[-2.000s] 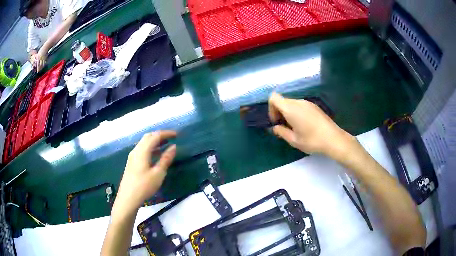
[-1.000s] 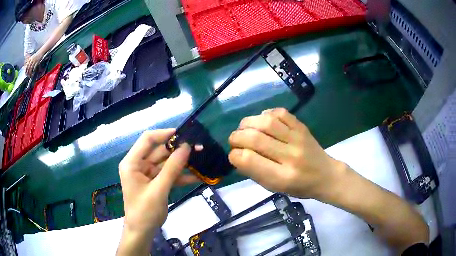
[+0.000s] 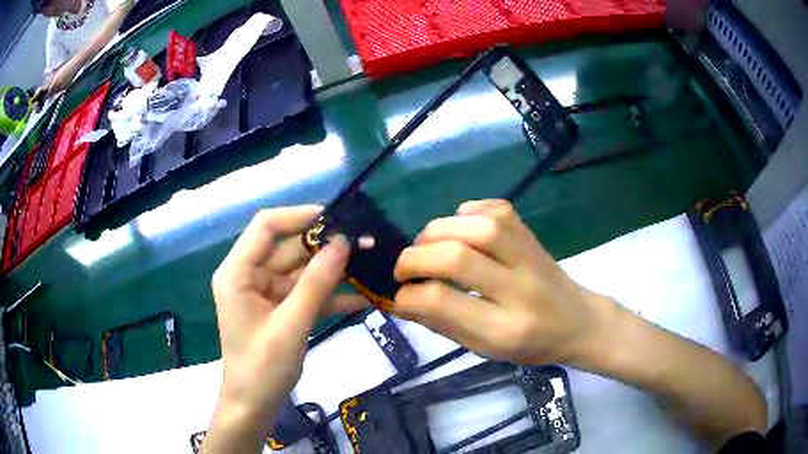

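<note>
A black phone middle frame [image 3: 376,235] is held tilted above the green belt, its large window towards the far side and its solid end with orange edging near me. My left hand [image 3: 279,293] grips the solid end at its left corner, thumb on the panel. My right hand [image 3: 483,284] has its fingers at the right side of the same end; its fingertips are partly hidden. Stacked frames [image 3: 412,426] lie overlapping on the white work sheet [image 3: 638,275] below my hands.
More frames lie on the conveyor belt [image 3: 257,301] at left and far right. A single frame [image 3: 737,275] lies at the right edge. Beyond are red trays [image 3: 496,27] and a black tray [image 3: 257,106] holding a plastic bag [image 3: 168,115]. A person's arm [image 3: 89,44] shows top left.
Over two seconds, my hands came together and lifted a frame off the belt. Since one second ago, it has shifted slightly up and right in view. Belt frames have moved rightward.
</note>
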